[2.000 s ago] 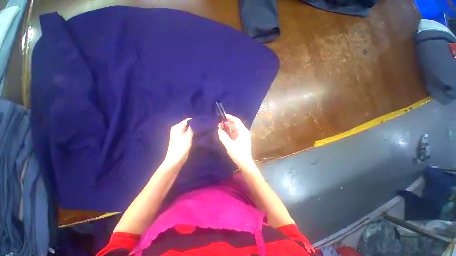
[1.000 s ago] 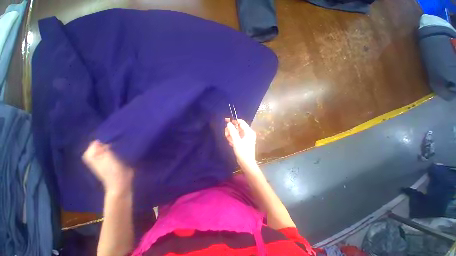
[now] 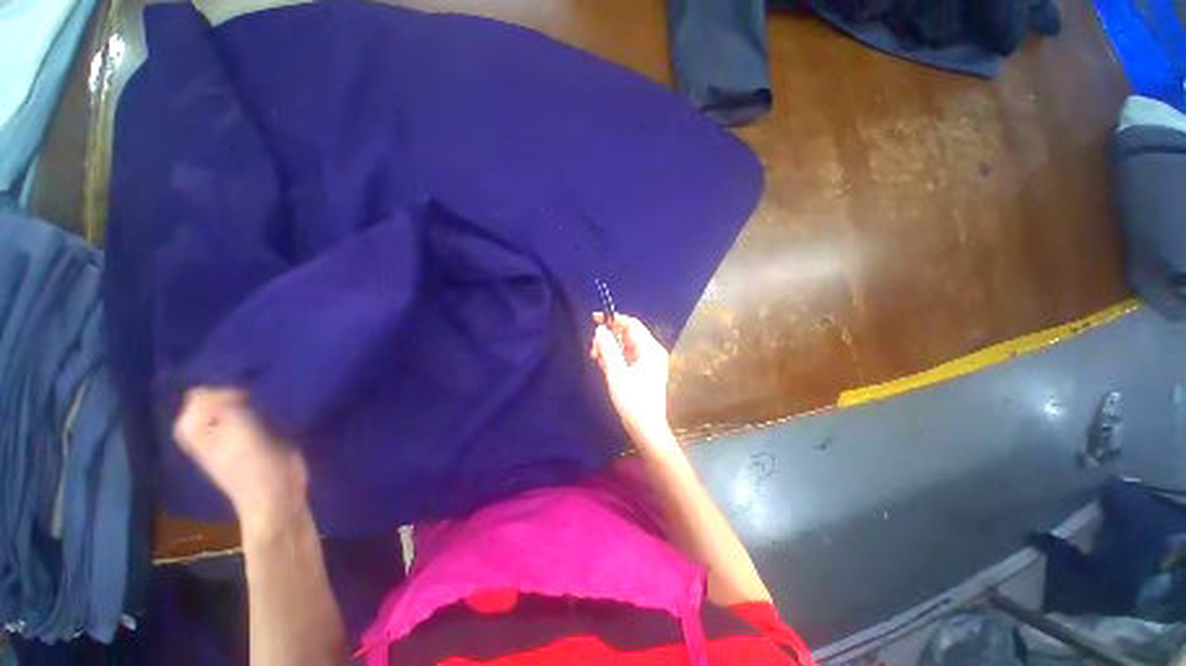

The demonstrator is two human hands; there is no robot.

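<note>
A large purple garment (image 3: pixel 559 143) lies spread over the tabletop, with a raised fold in its middle. My left hand (image 3: pixel 241 449) is blurred and closed on the garment at the lower left, where it holds up part of the cloth. My right hand (image 3: pixel 633 368) is over the garment's lower right part and holds small thread snips (image 3: pixel 605 298). Their thin silver points stick out beyond my fingertips, away from me. The snips do not visibly touch the cloth, though the exact gap cannot be told.
The brown table (image 3: pixel 910 208) has yellow tape (image 3: pixel 988 355) along its near edge. Layered grey-blue garments (image 3: pixel 52 416) are at left, dark garments (image 3: pixel 936 29) at the far side, with a sleeve (image 3: pixel 719 59) hanging out. A grey bundle (image 3: pixel 1158 208) is at right.
My left hand has moved left and towards me, pulling cloth up into a fold. My right hand has moved slightly right, still with the snips. The whole view has shifted a little.
</note>
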